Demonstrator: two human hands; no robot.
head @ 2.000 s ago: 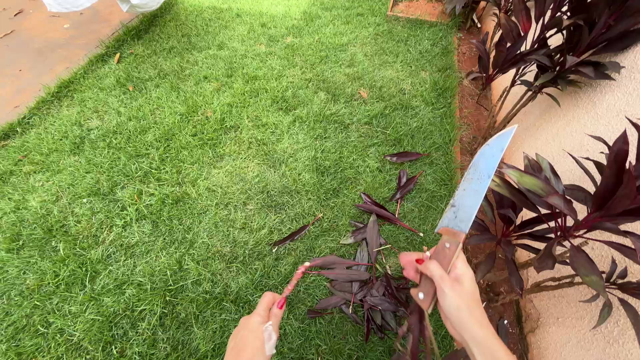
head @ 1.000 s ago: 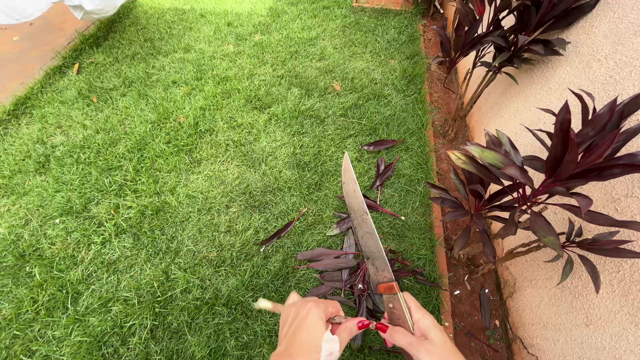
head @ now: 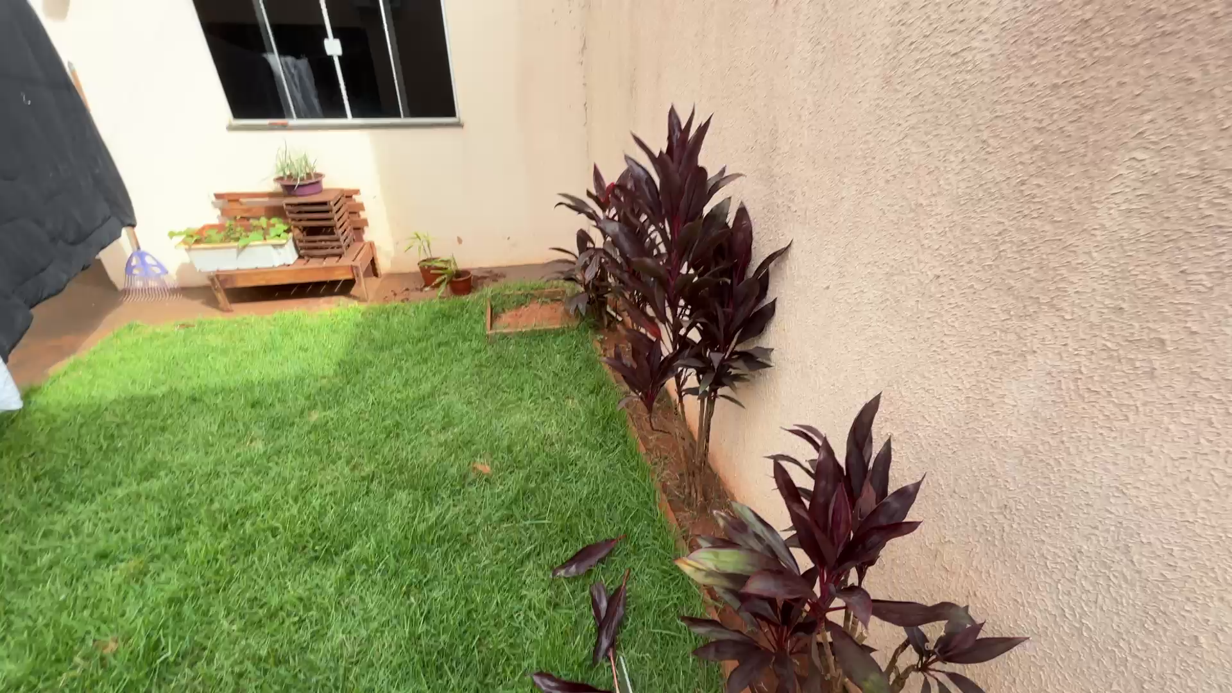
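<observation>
Neither my left hand nor my right hand shows in the head view, and the knife and the cut stem are out of sight too. Several dark purple cut leaves lie on the grass at the bottom centre, among them a single leaf [head: 587, 557] and a small leafy piece [head: 608, 619] just below it. A purple-leaved cordyline plant [head: 835, 539] grows close by at the lower right. Farther back along the wall stands a taller cordyline [head: 679, 250] with bare lower stems.
A textured wall [head: 962, 289] runs along the right, above a narrow soil bed [head: 666, 452]. At the back are a wooden bench [head: 289, 275] with a white planter [head: 241, 255], small pots [head: 461, 282], a purple rake [head: 146, 269] and a window. Dark fabric [head: 53, 173] hangs at the left.
The view has swung up toward the back wall. Both hands, the knife and the stem, visible in the earlier frames, have left the picture, as has most of the leaf pile.
</observation>
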